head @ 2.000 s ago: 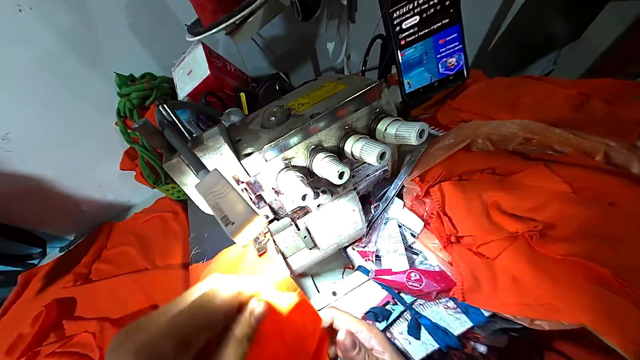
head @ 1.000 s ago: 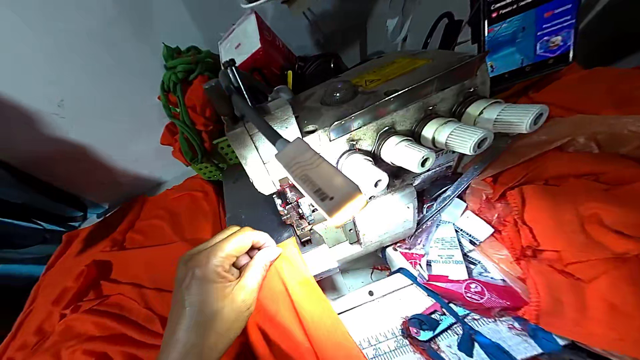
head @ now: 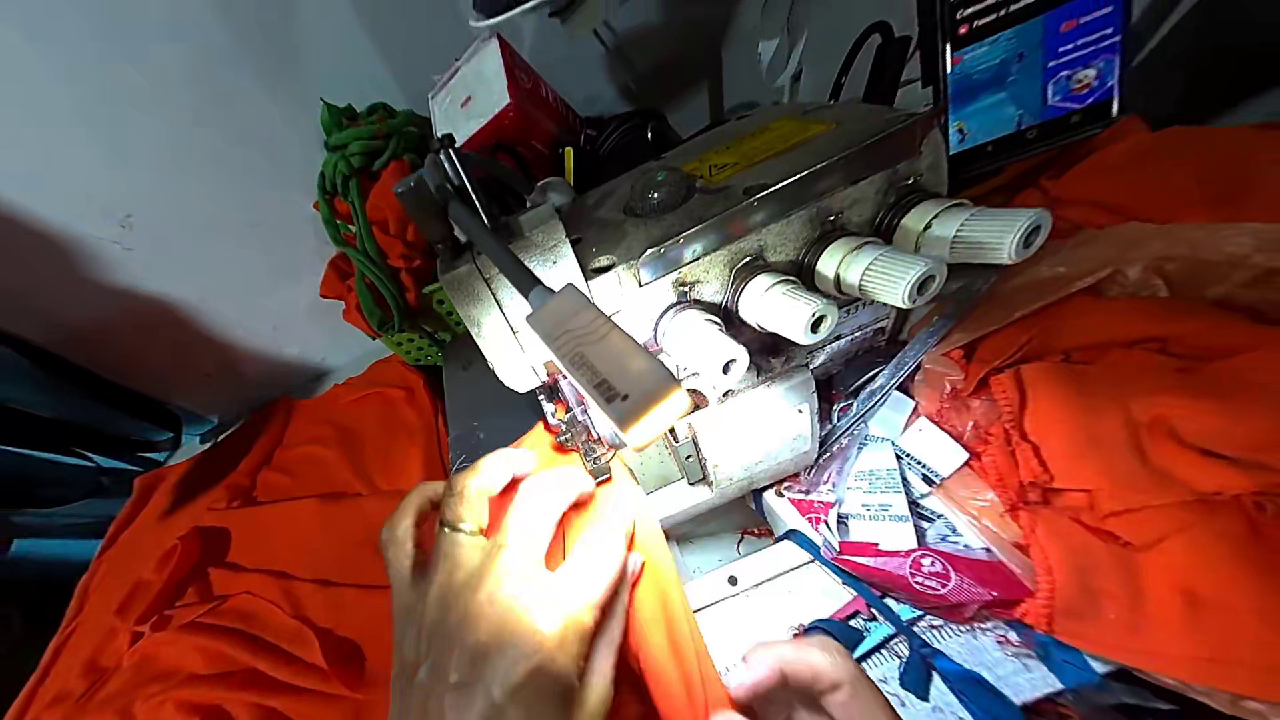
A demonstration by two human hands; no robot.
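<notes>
An overlock sewing machine [head: 760,430] stands in the middle, a lit lamp [head: 605,365] hanging over its presser foot [head: 590,440]. Orange fabric [head: 655,590] runs from the presser foot toward me. My left hand [head: 510,580], a ring on one finger, lies spread on this fabric just below the foot, pressing it down. At the bottom edge, my right hand [head: 805,680] has its thumb and fingers at the right edge of the same fabric; part of it is out of frame.
Orange cloth lies heaped at left [head: 270,500] and right [head: 1160,470]. Fabric labels [head: 875,495], a pink packet [head: 930,575] and blue strips [head: 935,665] lie right of the machine. A phone [head: 1035,80] stands behind. Green cord [head: 370,200] hangs at back left beside a red and white box [head: 505,100].
One second ago my left hand pinched the fabric's edge beside the machine; now it lies flat on it at the presser foot. My right hand, unseen then, has come in at the bottom.
</notes>
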